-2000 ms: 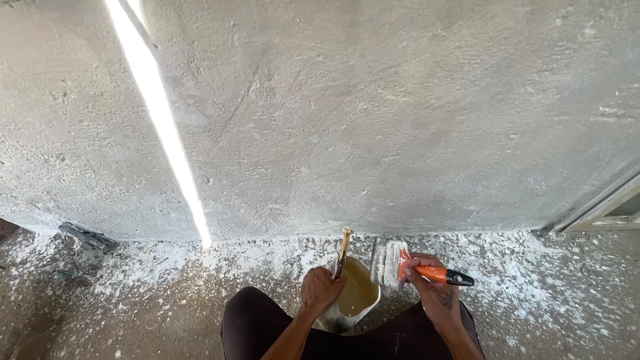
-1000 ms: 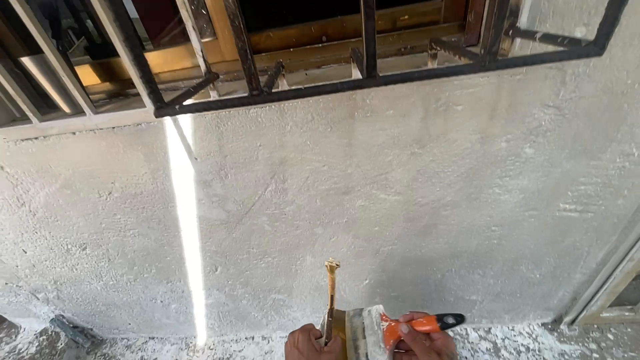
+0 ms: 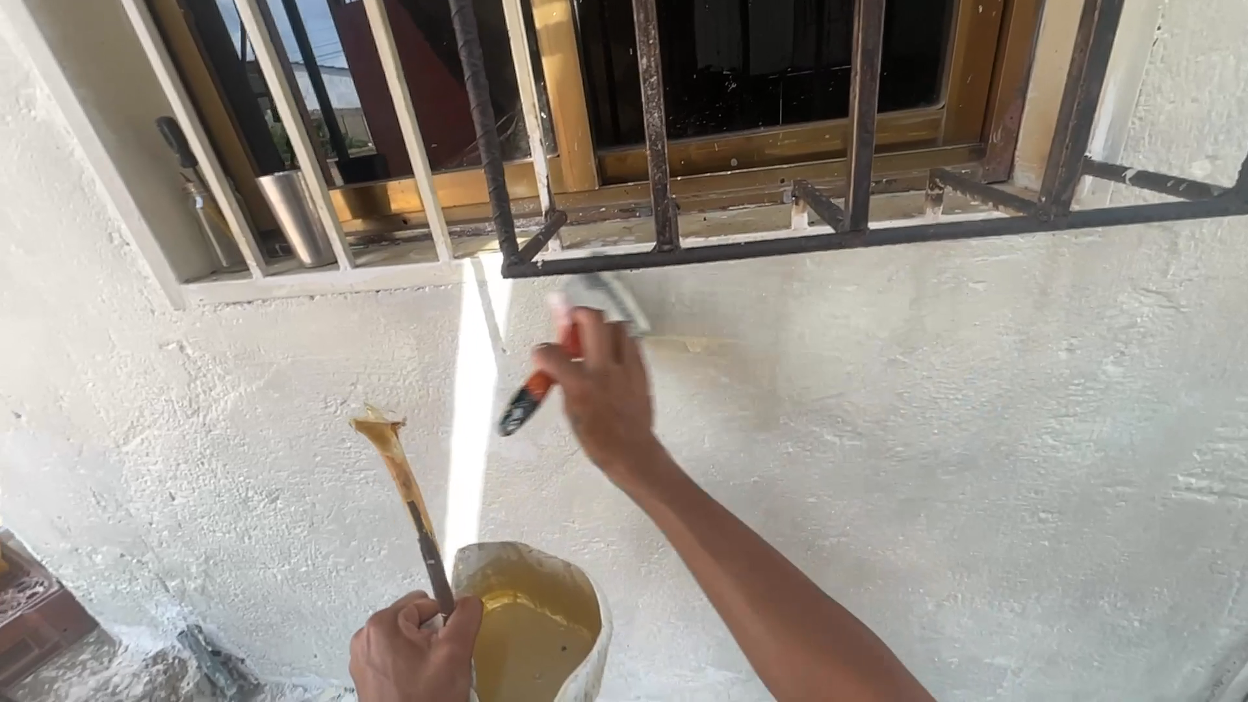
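My right hand [image 3: 606, 400] grips a wide paintbrush [image 3: 531, 400] with an orange and black handle. Its blurred bristles are against the plaster wall [image 3: 829, 409], just under the dark lower bar of the window grille [image 3: 702, 255]. Down at the bottom, my left hand [image 3: 417, 648] is closed on a thin stick [image 3: 400, 468] with a yellowish, coated upper end, and is at the rim of a whitish container [image 3: 597, 634]. Yellowish liquid [image 3: 531, 643] lies inside the container. Whether the left fingers also hold the rim cannot be told.
Behind the white bars at upper left, a metal cup [image 3: 295, 216] and a dark-handled tool [image 3: 200, 195] stand on the sill. A wooden window frame [image 3: 780, 146] is behind the grille. A reddish brick [image 3: 44, 614] lies at lower left, near a dark object [image 3: 214, 663] on the ground.
The view has tilted up to the window. My right hand has moved the brush from beside the container up to the wall under the grille. The left hand still holds the stick by the container.
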